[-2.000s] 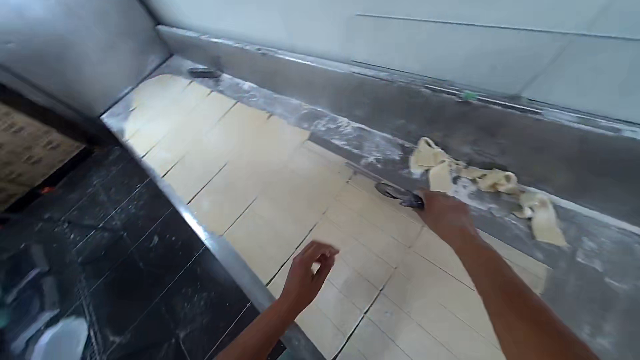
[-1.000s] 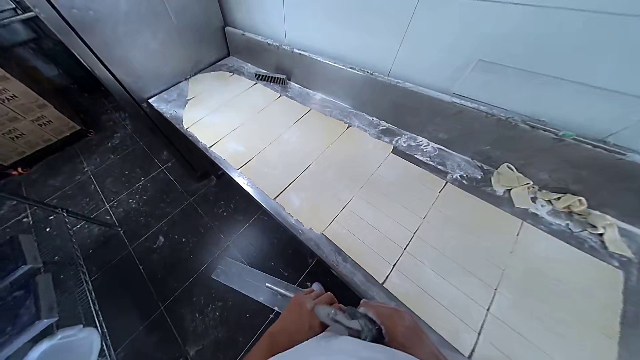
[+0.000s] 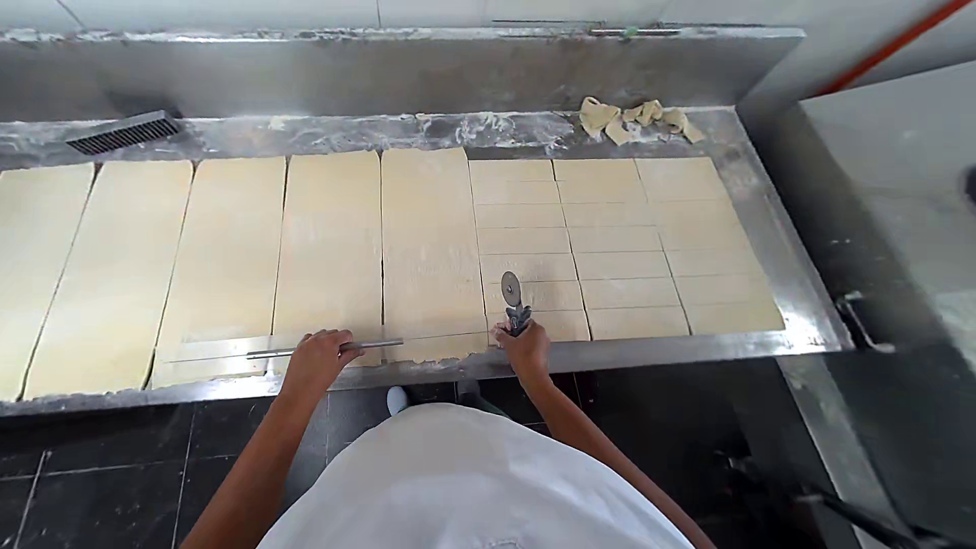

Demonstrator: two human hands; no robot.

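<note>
My left hand (image 3: 319,360) grips the handle rib of a long straight metal ruler (image 3: 221,349), which lies across the lower part of the pale dough strips (image 3: 328,244). In my right hand (image 3: 524,343) is a pastry wheel cutter (image 3: 511,290), its round blade pointing away from me over the dough. A cut line runs across the near end of the strip between my hands. The sheets to the right (image 3: 618,263) are divided into small rectangles; those on the left are long, uncrossed strips.
Dough scraps (image 3: 637,118) lie on the floured steel table (image 3: 762,191) at the back right. A dark-bristled brush (image 3: 126,133) lies at the back left. A raised metal backsplash (image 3: 396,76) runs along the wall. A metal cabinet or panel (image 3: 900,198) stands at the right.
The ruler, held over the floor beside the table one second ago, now lies across the dough. My hands have moved apart over the table's near edge. The view has swung a lot.
</note>
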